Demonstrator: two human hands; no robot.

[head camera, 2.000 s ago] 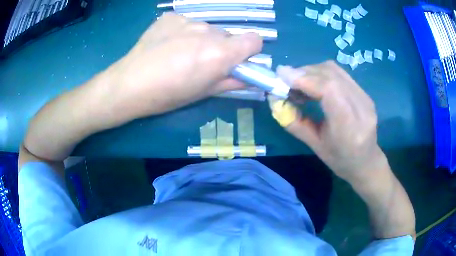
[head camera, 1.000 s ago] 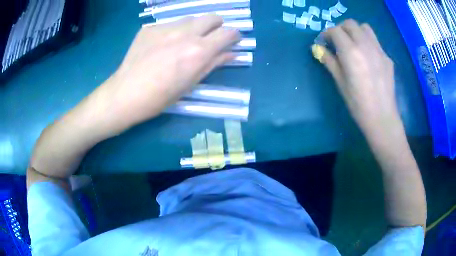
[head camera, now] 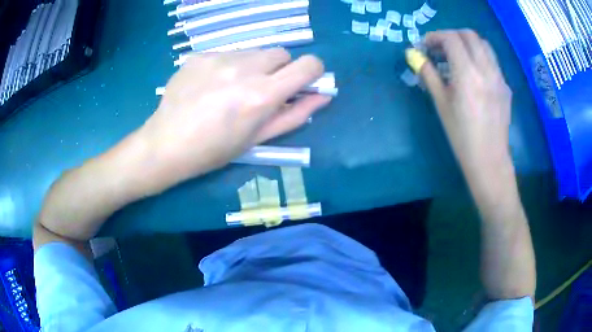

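Observation:
My left hand (head camera: 227, 107) is closed around a silver tube assembly (head camera: 324, 83); its right end shows past my fingers and a thin rod end shows on the left. My right hand (head camera: 464, 84), with yellow tape on the thumb, has its fingertips at the small translucent plastic pieces (head camera: 389, 29); whether it pinches one is hard to tell. Several tube assemblies (head camera: 246, 29) lie side by side above my left hand. Another tube (head camera: 282, 155) lies below it, partly hidden by my wrist.
Yellowish tape strips (head camera: 267, 194) lie over a taped bar (head camera: 315, 210) at the near edge. A black tray (head camera: 87, 39) of tubes is upper left. A blue parts bin (head camera: 542, 97) with thin rods is on the right. A blue crate (head camera: 19, 279) is lower left.
My left hand has gone from resting over the row to holding a tube away from it. My right hand went from the tube end to the plastic pieces and remains there.

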